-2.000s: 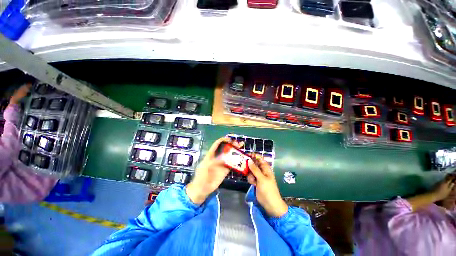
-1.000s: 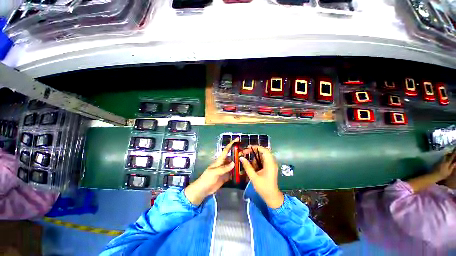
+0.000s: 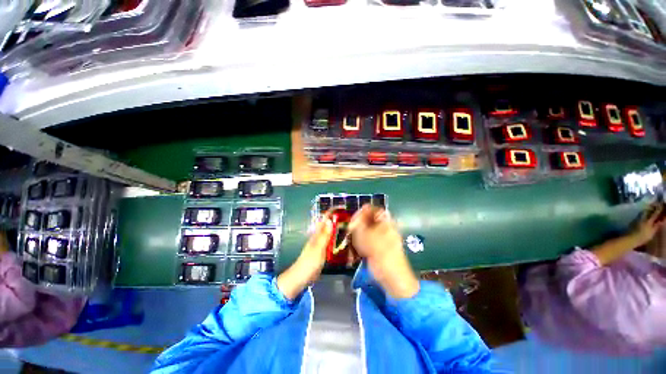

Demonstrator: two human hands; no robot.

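Note:
My left hand [image 3: 312, 256] grips a red housing [image 3: 337, 228] by its left side, above the near edge of the bench. A pale, thin strip [image 3: 342, 245] shows across the housing's face, towards my right fingers. My right hand [image 3: 380, 245] is at the housing's right side, blurred, with fingers bent; what it holds cannot be made out. A lens sheet [image 3: 352, 199] with dark rectangles lies behind the hands, partly hidden by them.
A clear tray of dark-faced units [image 3: 228, 230] lies left. Supply trays of red housings [image 3: 391, 126] stand on a brown board [image 3: 301, 164] at the back. Neighbouring trays [image 3: 520, 158] are right. A small shiny scrap [image 3: 415, 242] lies right of my hand. Pink-sleeved people work both sides.
The housing was edge-on between my hands and now shows its face with the pale strip. My right hand has turned and blurred. The view has shifted slightly, with the bench things further left.

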